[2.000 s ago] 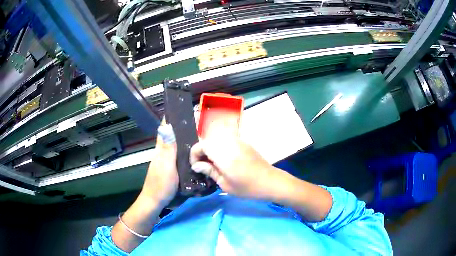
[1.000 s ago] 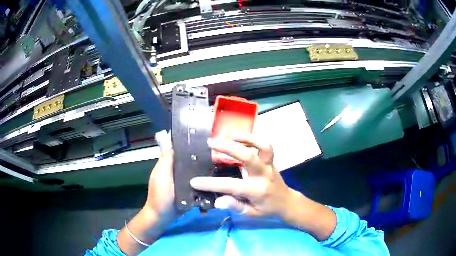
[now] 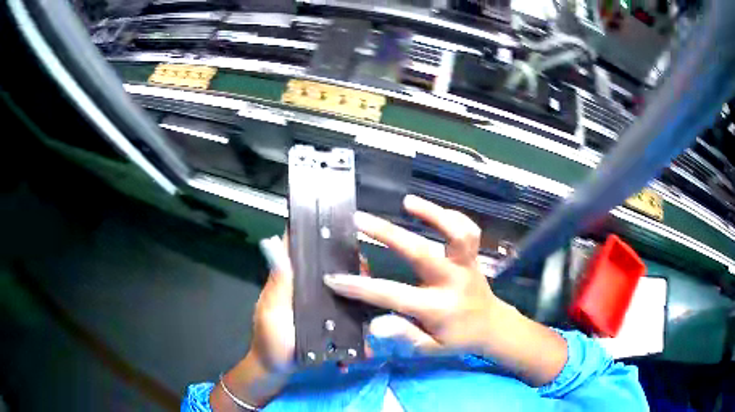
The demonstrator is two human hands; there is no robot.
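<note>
A long dark plate [image 3: 322, 265] with holes and bright metal fittings at its ends is held upright in the picture, in front of my body. It looks silvery under glare at its far end. My left hand [image 3: 276, 318] grips the plate along its left edge, with a whitish cover on the thumb. My right hand [image 3: 439, 290] is at the plate's right side, fingers spread, one fingertip on or just over the plate's face. Whether the right thumb touches the plate is unclear. No loose fastener shows in my right hand.
A red bin [image 3: 610, 286] lies at the right beside a white paper sheet [image 3: 645, 318] on the green bench. The conveyor line with yellow-gold carriers [image 3: 334, 99] crosses behind the plate. A grey-blue frame post [image 3: 596, 173] slants down on the right. The picture is blurred by motion.
The view has swung left, so the bin and paper now show far right. The plate is turned more face-up. My right fingers have moved from over the bin and plate to spread beside the plate.
</note>
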